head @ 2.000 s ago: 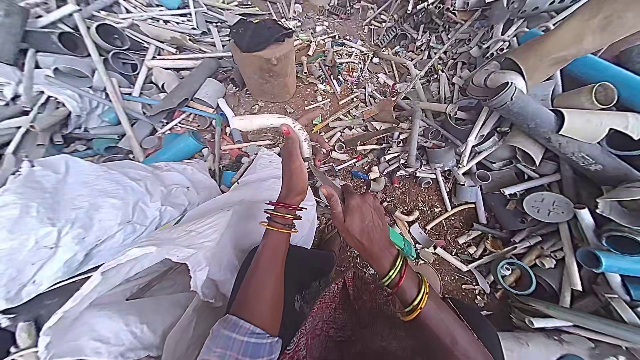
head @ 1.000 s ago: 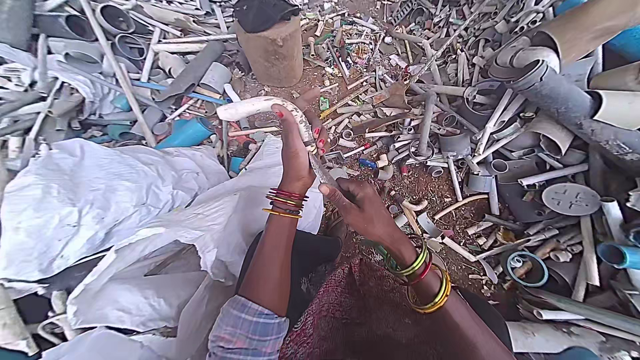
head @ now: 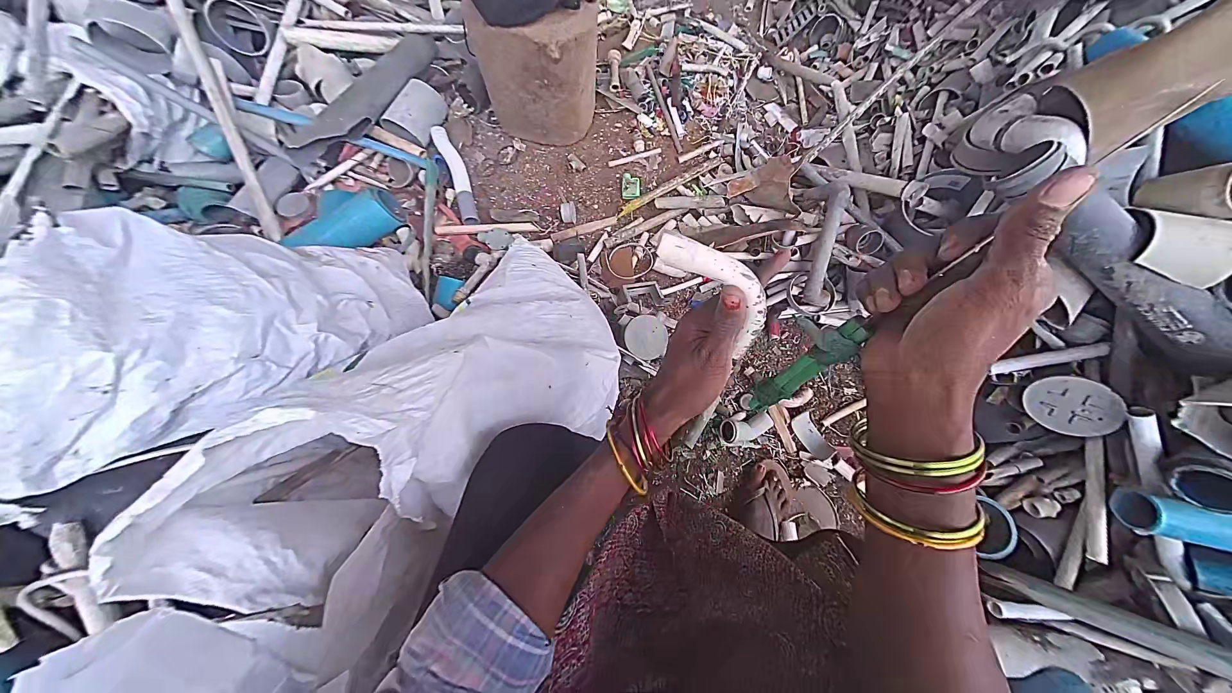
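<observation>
A curved white plastic pipe [head: 707, 262], speckled with dirt, lies in the grip of my left hand [head: 701, 361], its open end pointing up and left. My right hand [head: 948, 298] is raised to the right of it, fingers curled round a tool with a thin blade [head: 1160, 120] that points up and right. Below that hand a green object [head: 808, 366], perhaps the tool's wrapped handle, slants down toward the white pipe. Whether it touches the pipe is unclear. Bangles circle both wrists.
White woven sacks [head: 192, 337] lie at the left. Grey and blue pipe pieces [head: 348, 219] are heaped at the upper left and along the right, with a round grey drain cover [head: 1073, 406]. A brown cylindrical block [head: 534, 72] stands at the top, dark cloth on it.
My right hand has moved up and right, away from the left hand, with the bladed tool in it. My left hand still holds the white pipe, whose angle has changed.
</observation>
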